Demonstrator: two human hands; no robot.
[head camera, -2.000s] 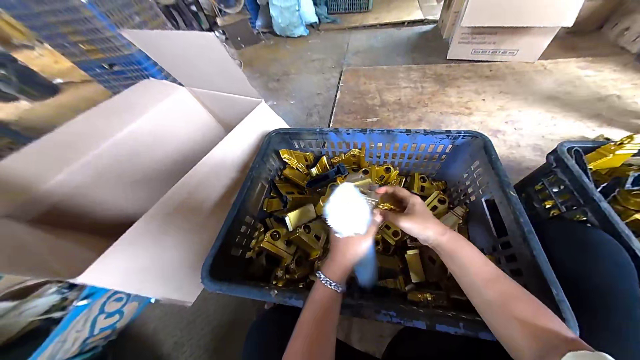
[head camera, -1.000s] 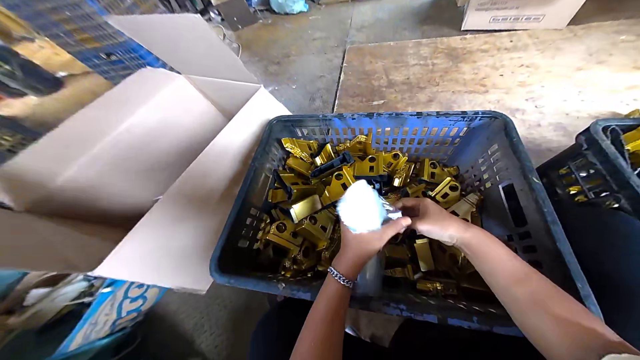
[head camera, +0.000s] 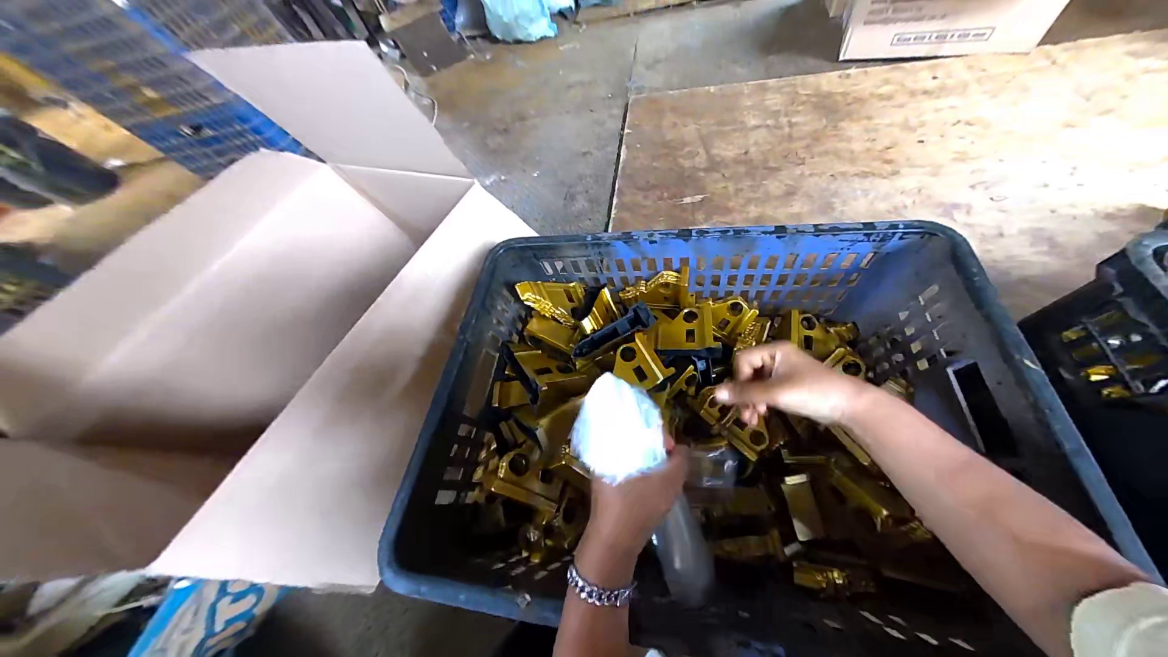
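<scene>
My left hand (head camera: 634, 497), with a chain bracelet at its wrist, is closed around a bundle of clear plastic bags (head camera: 620, 429); one end shines white above the fist and the rest hangs below. My right hand (head camera: 785, 383) is just to the right, over the gold-coloured parts (head camera: 639, 360), its fingers curled; whether it pinches something small cannot be told. Both hands are over a dark plastic crate (head camera: 739, 233) holding many shiny gold parts with round holes, and a few black ones (head camera: 614, 330) among them.
An open cardboard box (head camera: 365, 392) stands against the crate's left side. Another dark crate (head camera: 1118, 338) with gold parts is at the right. Beyond lie a wooden board (head camera: 849, 146) and a closed-looking carton (head camera: 949, 27). Blue crates (head camera: 192, 100) are at the upper left.
My right hand has moved away from the plastic bundle, toward the right; one second ago it was touching it. My left hand still holds the bundle.
</scene>
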